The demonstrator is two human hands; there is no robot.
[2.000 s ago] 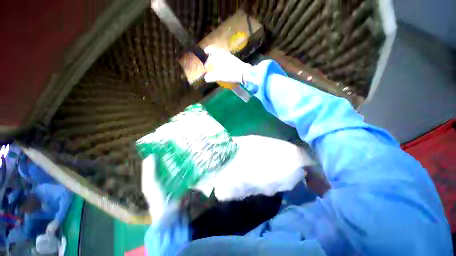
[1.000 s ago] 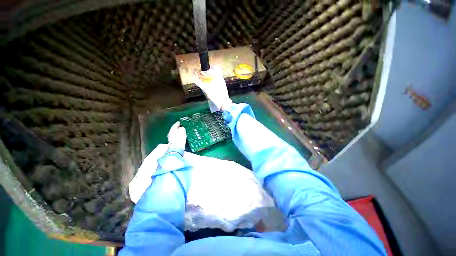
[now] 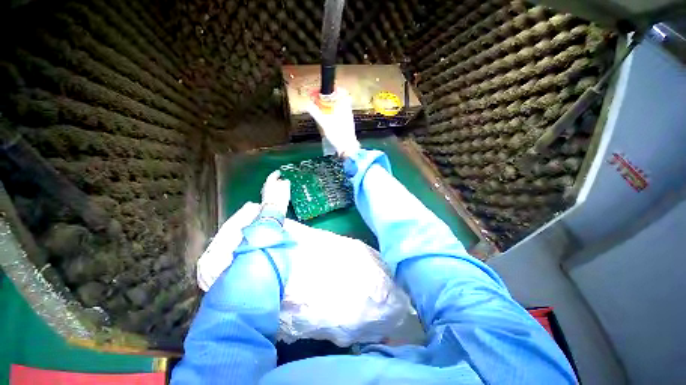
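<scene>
My left hand (image 3: 276, 194), in a white glove, holds the left edge of a green circuit board (image 3: 312, 188) crowded with small pale parts. The board is over the green mat (image 3: 252, 169) on the booth floor. My right hand (image 3: 335, 120), gloved in white, is beyond the board, around the orange grip of an air gun (image 3: 326, 99) below a black hose (image 3: 329, 45). The gun's tip is hidden by the hand. A white crumpled bundle (image 3: 338, 289) lies at the booth's front edge under my left forearm.
A tan-topped box (image 3: 361, 79) with a yellow round label stands at the booth's rear. Dark bumpy foam (image 3: 504, 113) lines the walls. A grey panel (image 3: 639, 173) is at the right. A red mat (image 3: 86, 376) lies on the green bench at the lower left.
Since two seconds ago, the board has gone from raised and tilted to low over the mat. The view has steadied and turned. Over the last second both hands have stayed nearly in place.
</scene>
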